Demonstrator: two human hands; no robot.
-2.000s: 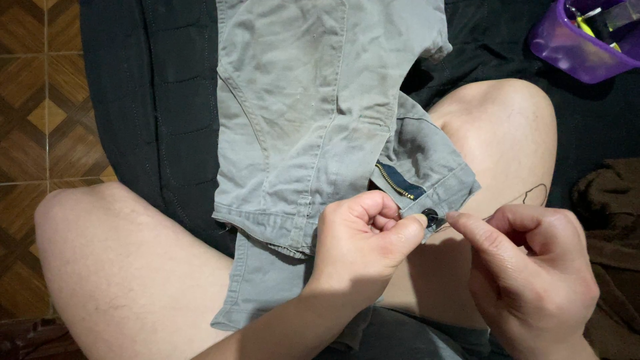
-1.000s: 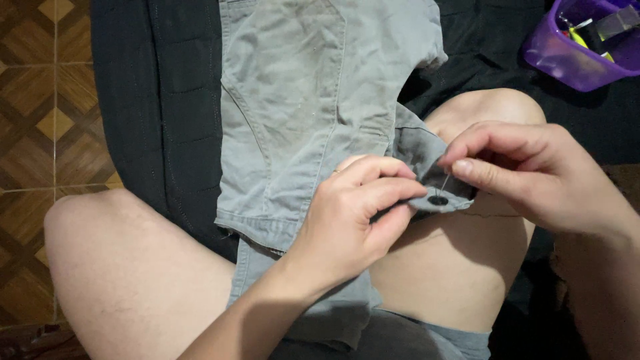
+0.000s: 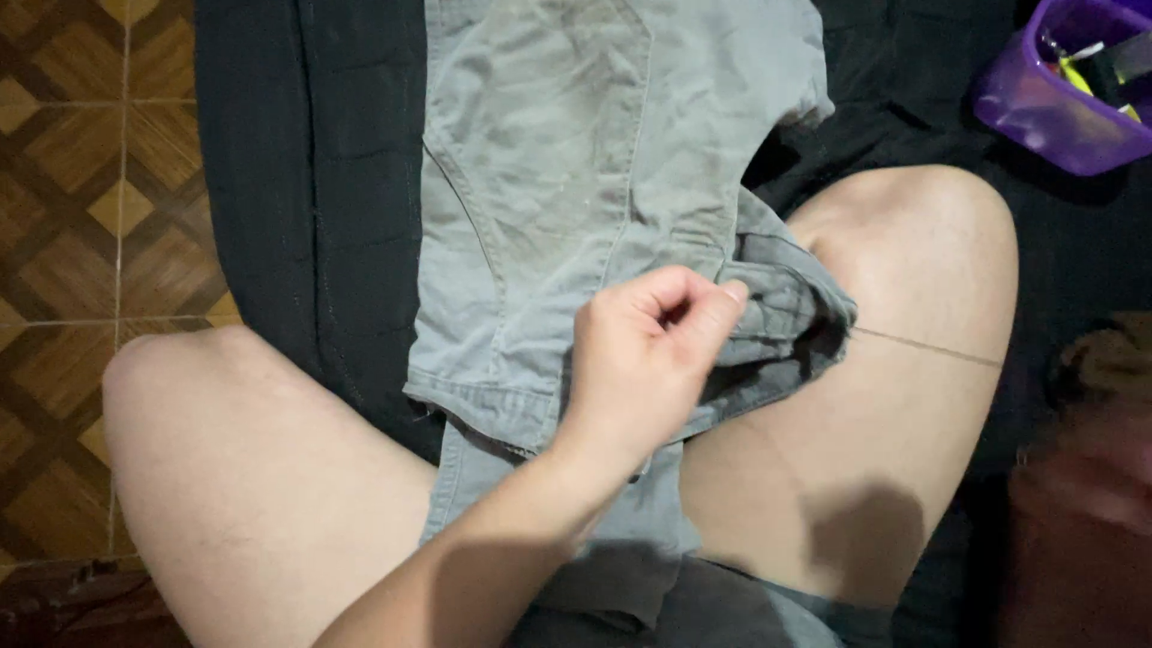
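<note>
Grey cotton trousers or shorts [image 3: 558, 180], with stitched seams and smudges, lie across my lap. My left hand [image 3: 652, 351] is over the garment's lower right part, thumb and forefinger pinched on its cloth near the folded waistband flap [image 3: 765, 301]. A thin dark thread [image 3: 927, 346] runs from the flap's edge rightward across my thigh. At the lower right edge, a blurred reddish shape in shadow appears to be my right hand [image 3: 1080, 504]; its fingers and anything in them cannot be made out. The dark button and the needle are not visible.
A purple plastic basket [image 3: 1035, 117] holding small items, some yellow, stands at the upper right on black quilted fabric [image 3: 261, 180]. Brown cloth [image 3: 1116, 351] lies at the right. My bare legs flank the garment, and patterned floor tiles [image 3: 63, 216] show at the left.
My right hand has left the flap's button area and moved away toward the lower right. The thread now stretches across my thigh. The flap is folded differently, and the button is out of sight.
</note>
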